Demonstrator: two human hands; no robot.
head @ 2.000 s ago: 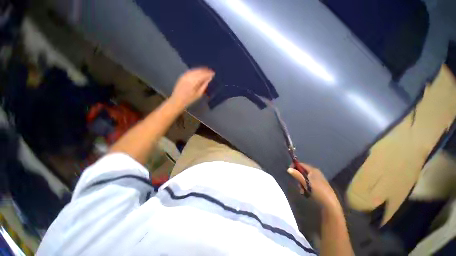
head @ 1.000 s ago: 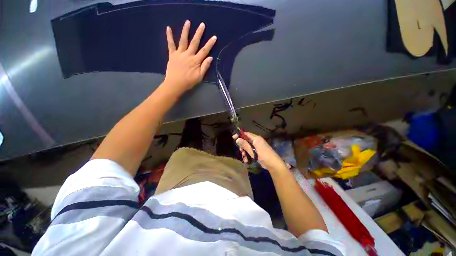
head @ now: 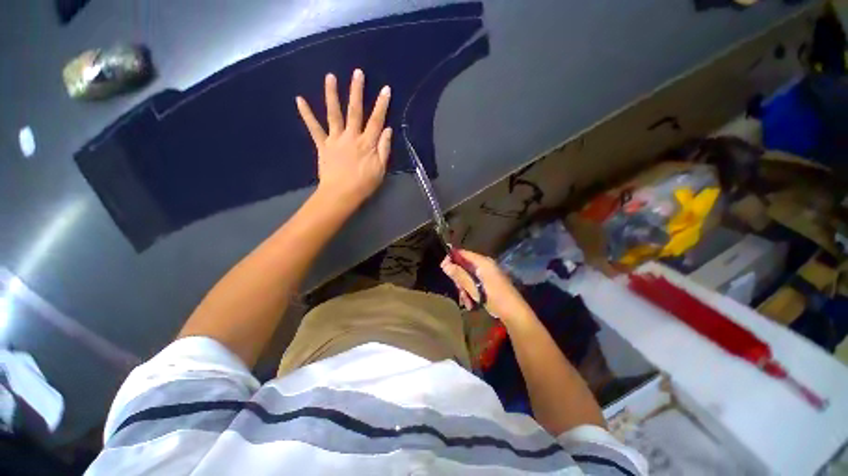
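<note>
A dark navy fabric panel (head: 237,130) lies flat on the grey cutting table (head: 576,102), with thin chalk lines inside its upper edge and its curved right edge. My left hand (head: 351,153) lies flat on the panel with its fingers spread. My right hand (head: 479,284) holds the tailor's shears (head: 430,200) by their red and dark handles near the table's front edge. The silver blades point up at the panel's lower right part, along the chalked curve. The blades look nearly closed, and a strip of cloth lies to their right.
An oval wrapped lump (head: 107,72) and a small white piece (head: 26,140) lie at the table's upper left. White paper (head: 33,386) is at the lower left. Below the table at the right are a plastic bag with yellow cloth (head: 665,218) and a red item (head: 697,316) on a white surface.
The view has turned, so the panel shows more tilted. Since one second ago, my left hand still presses on the panel and the shears remain at the chalked curve. Earlier, my left hand was at the panel's edge.
</note>
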